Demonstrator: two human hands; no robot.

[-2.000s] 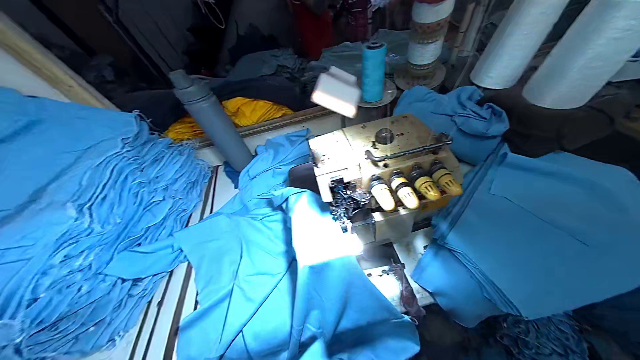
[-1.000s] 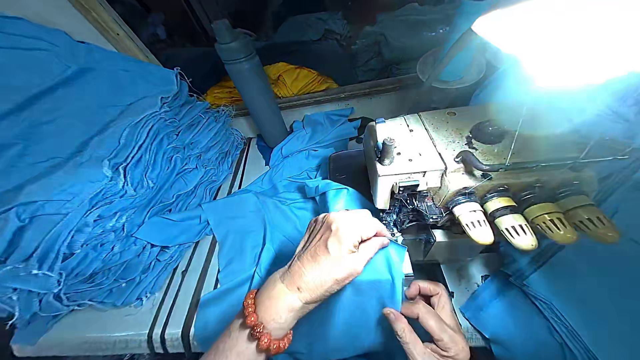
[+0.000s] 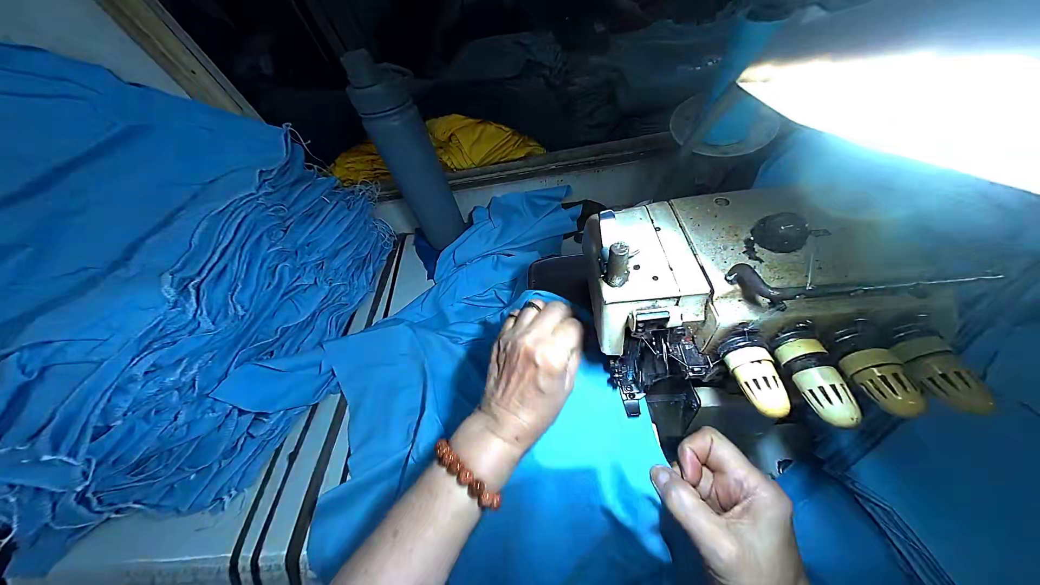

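Observation:
A blue fabric piece (image 3: pixel 601 455) lies in front of and to the left of an overlock sewing machine (image 3: pixel 650 252). My left hand (image 3: pixel 532 366), with a ring and a red-brown bead bracelet (image 3: pixel 467 475), has its fingers curled on the fabric's upper part, left of the presser foot (image 3: pixel 631 402). Near the fabric's right edge is my right hand (image 3: pixel 723 496), thumb and forefinger close together below the needle area; whether they pinch the edge is unclear. Four cream tension knobs (image 3: pixel 756 382) line the machine's front.
A thick stack of blue cloth with frayed edges (image 3: pixel 268 268) fills the left side. Behind stand a grey-blue bottle (image 3: pixel 406 154) and yellow cloth (image 3: pixel 479 142). A bright lamp (image 3: pixel 918 106) hangs over the machine. More blue cloth (image 3: pixel 959 463) lies at right.
Both hands, absent two seconds ago, are in view. Since one second ago my left hand has moved away from the presser foot, up and left along the fabric. The view has come closer to the machine.

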